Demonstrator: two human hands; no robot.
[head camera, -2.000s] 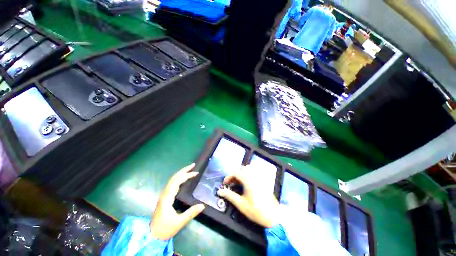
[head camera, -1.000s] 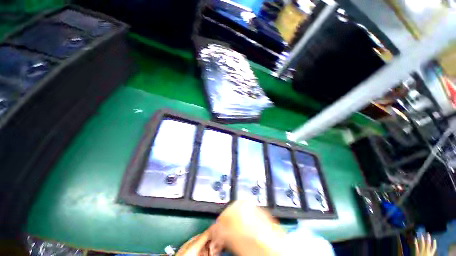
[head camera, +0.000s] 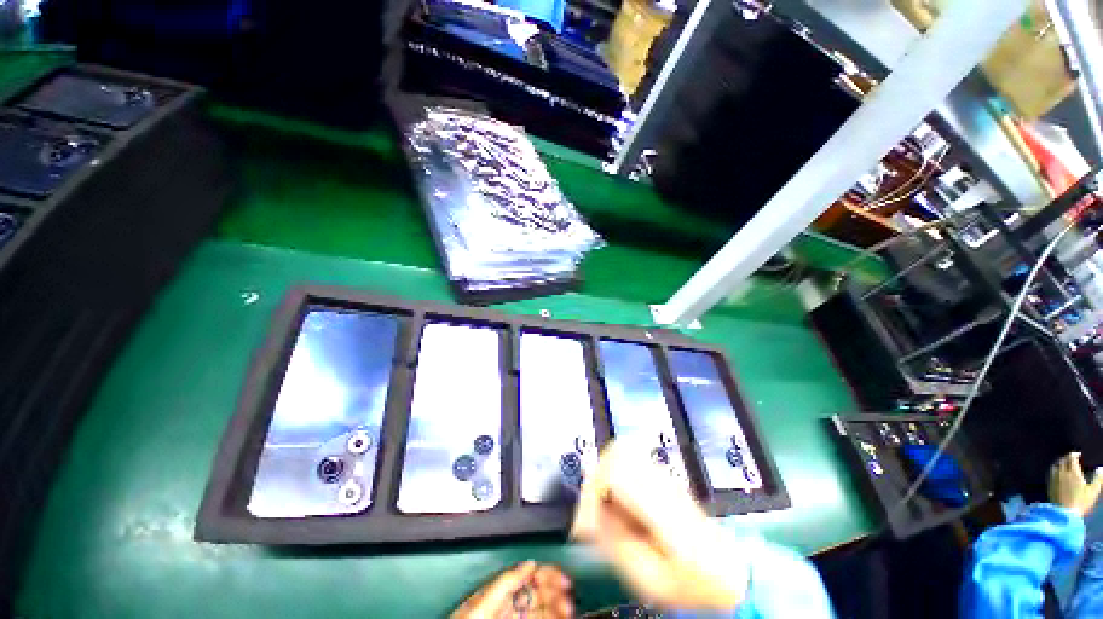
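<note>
A black foam tray lies on the green bench with five pockets, each holding a shiny phone back cover. The leftmost cover and the second cover show round lens rings near their lower right corners. My right hand is blurred over the tray's front edge, its fingertips by the lower part of the third cover; whether it holds a piece is unclear. My left hand is curled at the bottom edge, partly cut off, with a small dark lens ring at its fingers.
A tall stack of foam trays stands at left. A crinkled bag stack lies behind the tray, beside a white post. At right are a tray of small pieces with a blue item, and another person's hand.
The view has swung right, showing the whole tray and more of the bench's right side. My hands have left the leftmost cover; they have separated since one second ago, my right hand moving up to the tray.
</note>
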